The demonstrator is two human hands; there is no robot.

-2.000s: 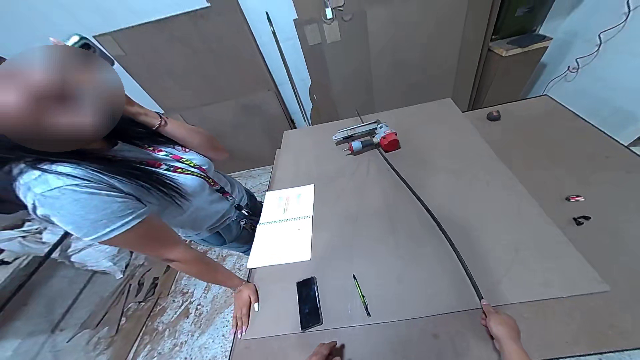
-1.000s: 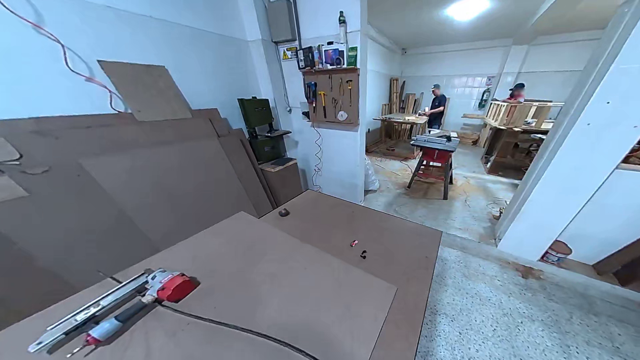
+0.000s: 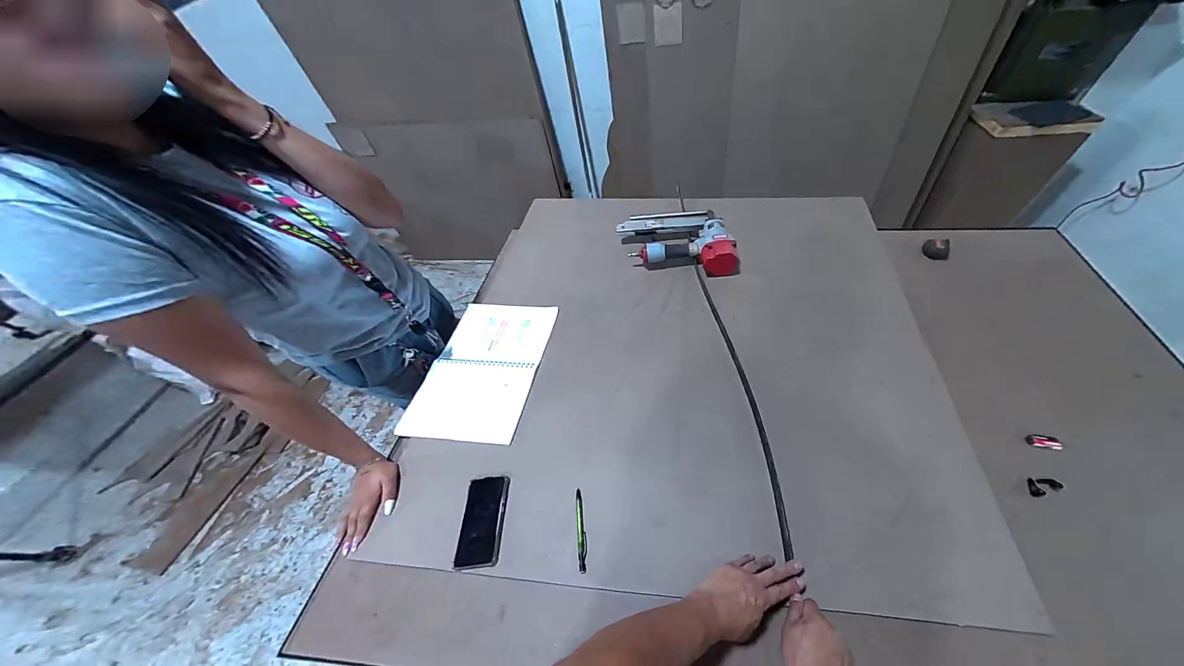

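A long thin dark strip (image 3: 760,435) lies in a curve over the brown sheet (image 3: 647,388). Its far end passes under a red and grey power tool (image 3: 717,252). At the near end, my left hand (image 3: 747,592) rests flat with its fingertips on the strip. Beside it my right hand (image 3: 811,636) pinches the strip's tip, partly cut off by the frame's bottom. To the left lie a green and black pen (image 3: 581,532), a black smartphone (image 3: 482,523) and an open spiral notebook (image 3: 481,375).
Another person (image 3: 213,268) stands at the left edge, one hand (image 3: 372,499) leaning on the table. A dark lump (image 3: 935,249), a small red item (image 3: 1044,442) and a small black item (image 3: 1043,486) lie on the right-hand board (image 3: 1064,351). Large brown panels (image 3: 795,102) stand behind.
Two seconds ago my left hand was at the bottom edge, away from the strip; now it is on the strip beside my right hand. The view swung off to the workshop in between and came back.
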